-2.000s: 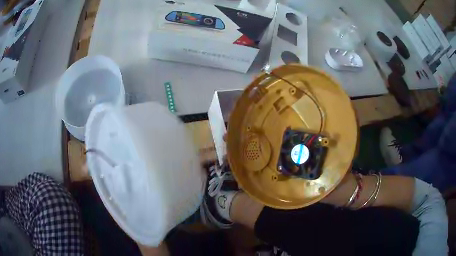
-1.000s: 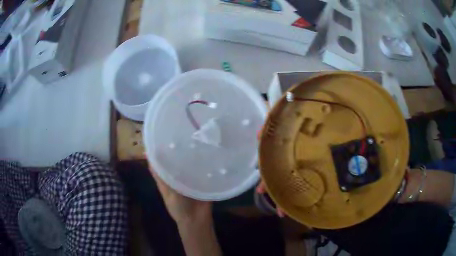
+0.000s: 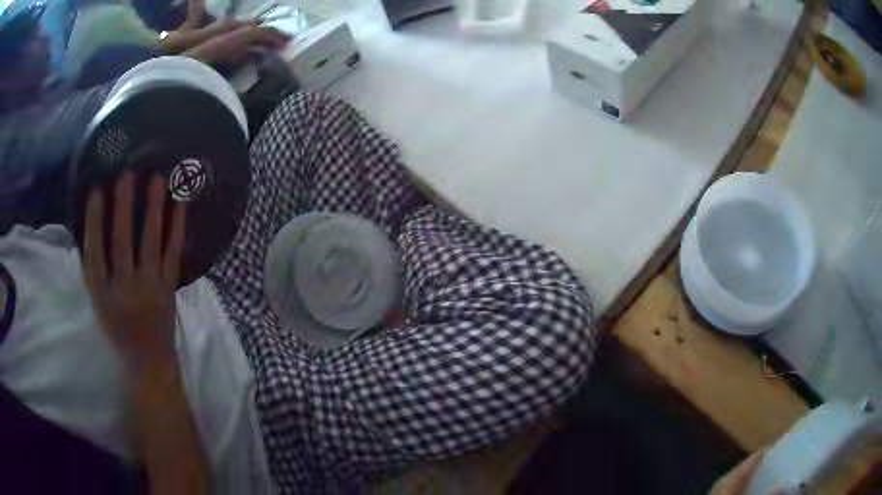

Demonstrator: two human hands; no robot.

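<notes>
The white housing [image 3: 812, 450] is at the bottom right corner, cut off by the edge and blurred. A small part of my left hand [image 3: 740, 476] shows at its lower left side and holds it. A brown edge, seemingly the wood-grain base [image 3: 856, 469], shows close against it, mostly out of the picture. My right hand is not in view. The open white bowl [image 3: 749, 253] stands on the table edge above the housing.
At left, a seated person in checked trousers holds a dark round base [image 3: 160, 184] with a white part behind it. A white ridged disc [image 3: 334, 276] lies on that lap. White cartons [image 3: 619, 63] stand on the table [image 3: 503, 145]. A yellow-tan ring [image 3: 837, 66] lies top right.
The view has swung left to the neighbour. The white housing and the base have moved to the bottom right corner, close together, and the fan is out of sight. My right hand is out of view.
</notes>
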